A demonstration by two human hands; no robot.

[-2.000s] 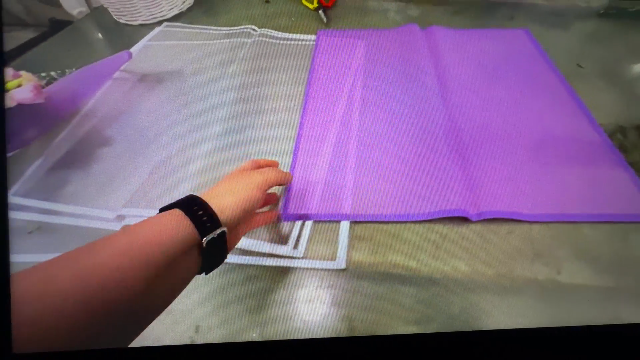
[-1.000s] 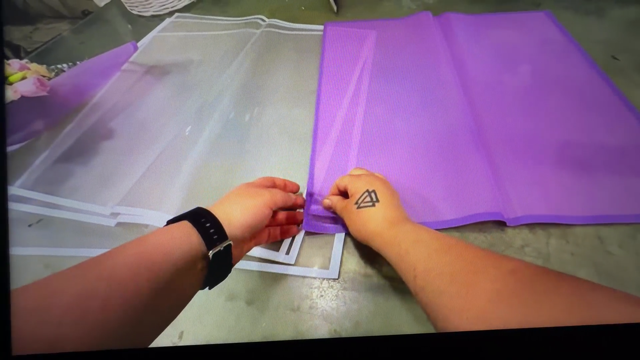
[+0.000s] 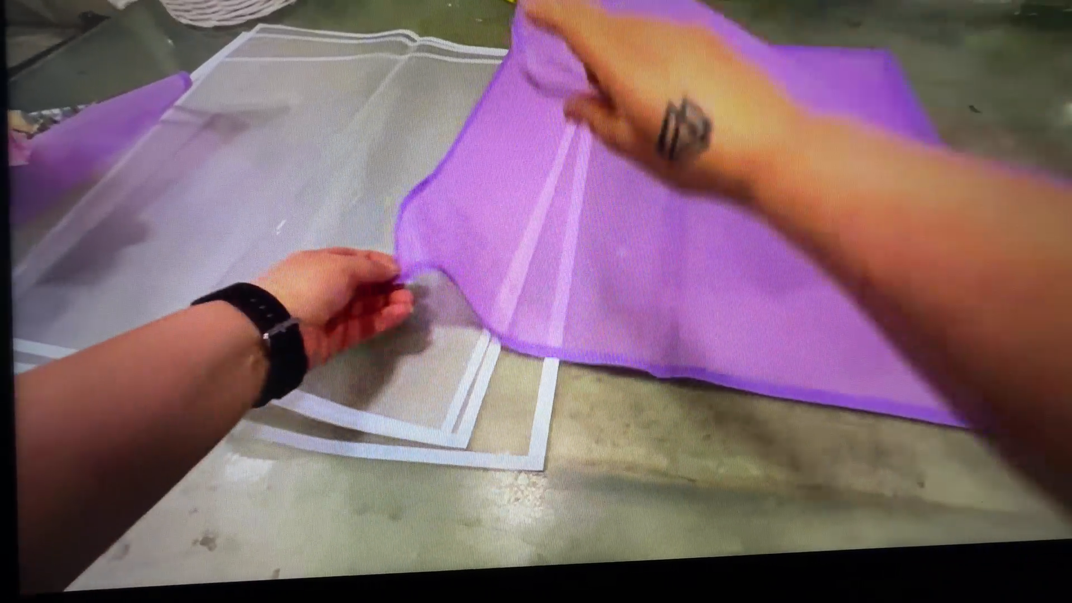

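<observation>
A purple mesh sheet [image 3: 712,285] with a darker purple border lies over the right edge of several translucent sheets [image 3: 276,167] with white borders. My left hand [image 3: 335,293], below a black watch strap, pinches the purple sheet's near left corner and holds it raised above the white-edged sheets. My right hand [image 3: 662,92], tattooed on its back, is over the far left part of the purple sheet, near its edge. It is blurred, and whether its fingers grip the mesh cannot be told. White borders show through the purple mesh between my hands.
The sheets rest on a grey-green, stained tabletop [image 3: 670,502]. At the far left is another purple wrap [image 3: 100,142], with part of a pink flower at the frame's edge. A white woven basket [image 3: 226,8] stands at the top left.
My left hand has taken hold of the purple sheet's near left corner and lifted it to the left. My right hand has moved from that corner up toward the far edge.
</observation>
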